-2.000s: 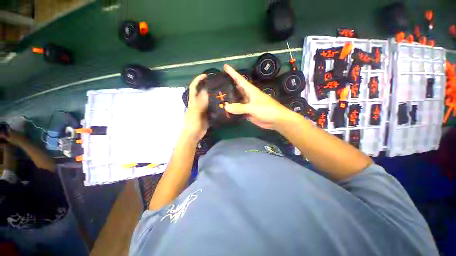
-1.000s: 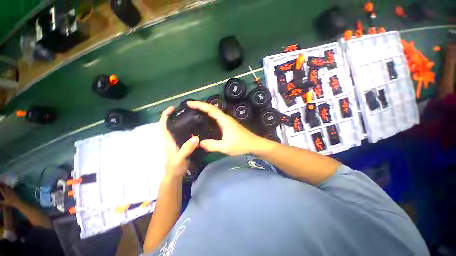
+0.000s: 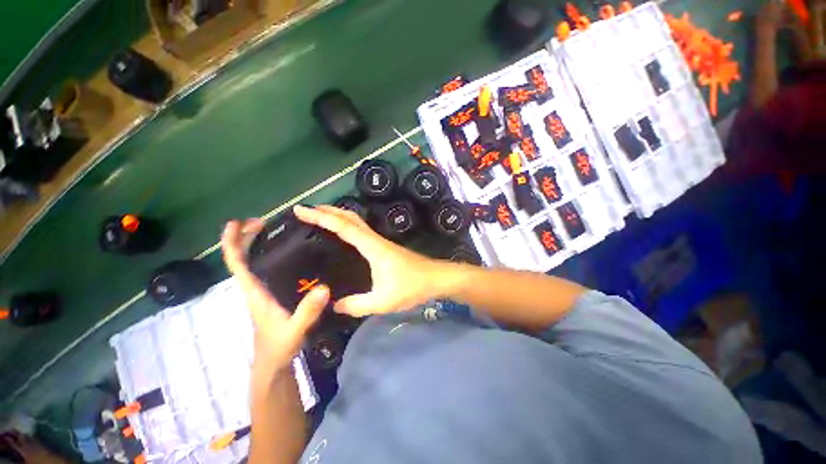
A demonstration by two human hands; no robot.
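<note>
A black speaker unit [image 3: 312, 263] with an orange plus mark and a small pale marking is held between both hands, over the near edge of the belt. My left hand [image 3: 272, 313] grips its left side, with the thumb beside the orange mark. My right hand [image 3: 385, 263] grips its right side, with the fingers over the top edge and the thumb below. The palm side of the unit is hidden. Several black speaker units [image 3: 399, 217] with round logo ends stand just to the right of the held one.
A parts tray [image 3: 598, 204] holds black-and-orange inserts; a second tray [image 3: 688, 136] holds a few black parts. Another white tray [image 3: 186, 362] lies at left. Loose orange pieces [image 3: 702, 54] lie beyond. Units sit on the green belt [image 3: 254, 163]. A person's arm [image 3: 766, 54] shows at upper right.
The view has turned and shifted, so the trays and belt appear tilted. Both hands still hold the unit; its orange plus mark, largely covered one second ago, now shows beside the left thumb.
</note>
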